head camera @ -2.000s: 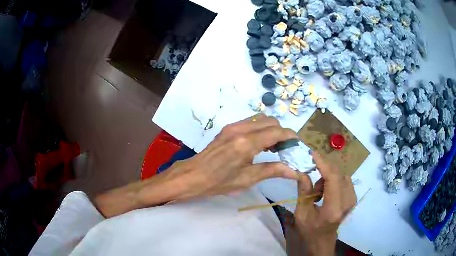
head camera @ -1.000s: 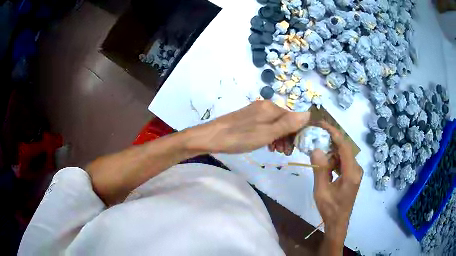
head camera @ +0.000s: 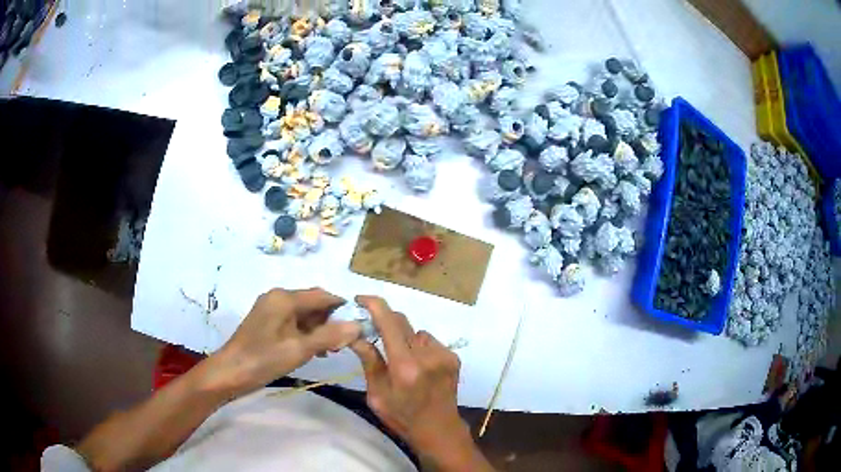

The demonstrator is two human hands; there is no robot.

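My left hand and my right hand meet over the table's near edge. Both hold one pale ornament body between the fingertips; the fingers hide most of it. A thin straw-coloured stick sticks out leftward from under my right hand. Just beyond the hands lies the brown board with the small red cap on it.
Pale bodies are heaped at the back, with dark round pieces along their left. Bodies with dark ends lie at right, beside a blue tray of dark pieces. A spare stick crosses the near edge. More pale parts lie far right.
The view has swung to the right, showing the whole blue tray. My hands have closed around the pale body, which is now mostly covered. The board is uncovered.
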